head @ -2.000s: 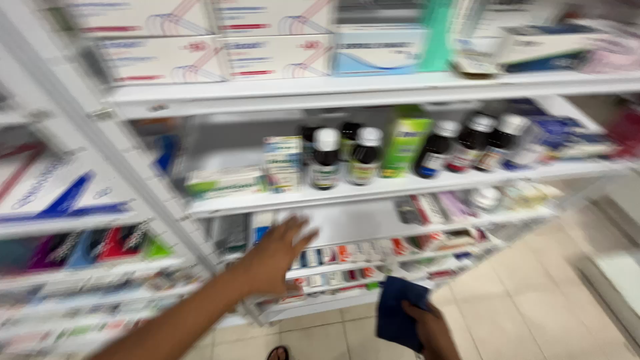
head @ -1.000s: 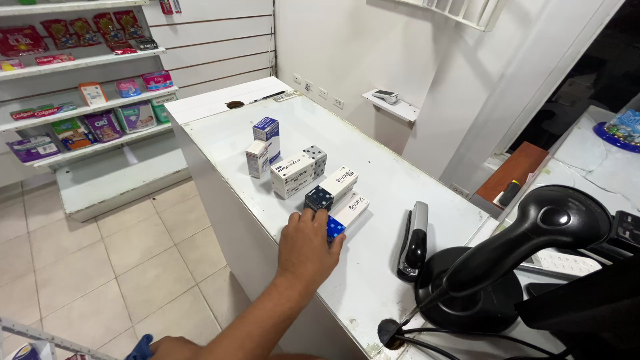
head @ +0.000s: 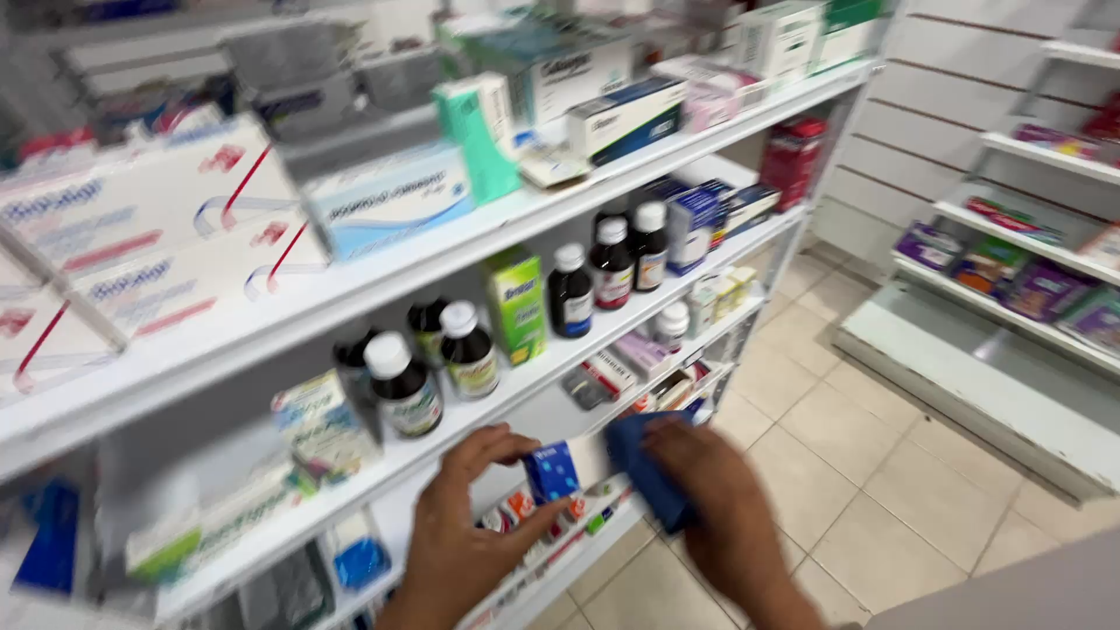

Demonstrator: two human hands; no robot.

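Observation:
My left hand (head: pixel 477 525) holds a small white and blue medicine box (head: pixel 553 472) between thumb and fingers, its blue end facing me. Close by on the right, my right hand (head: pixel 713 499) grips a dark blue folded cloth (head: pixel 652 472), which is blurred and touches or nearly touches the box's far end. Both hands are in front of the lower shelves. Just above them, dark bottles with white caps, such as a syrup bottle (head: pixel 402 389), stand on the middle shelf beside a green carton (head: pixel 518 306).
White metal shelving (head: pixel 525 227) slants across the view, stocked with boxes, among them large white cartons (head: pixel 184 227) at upper left. A low white shelf base (head: pixel 971 385) with packets above it stands at right, across the tiled floor (head: pixel 814 481).
The view has swung from the white counter back to the shelving. A white and blue box, which a hand touched on the counter one second ago, or one like it, is now held in my left hand.

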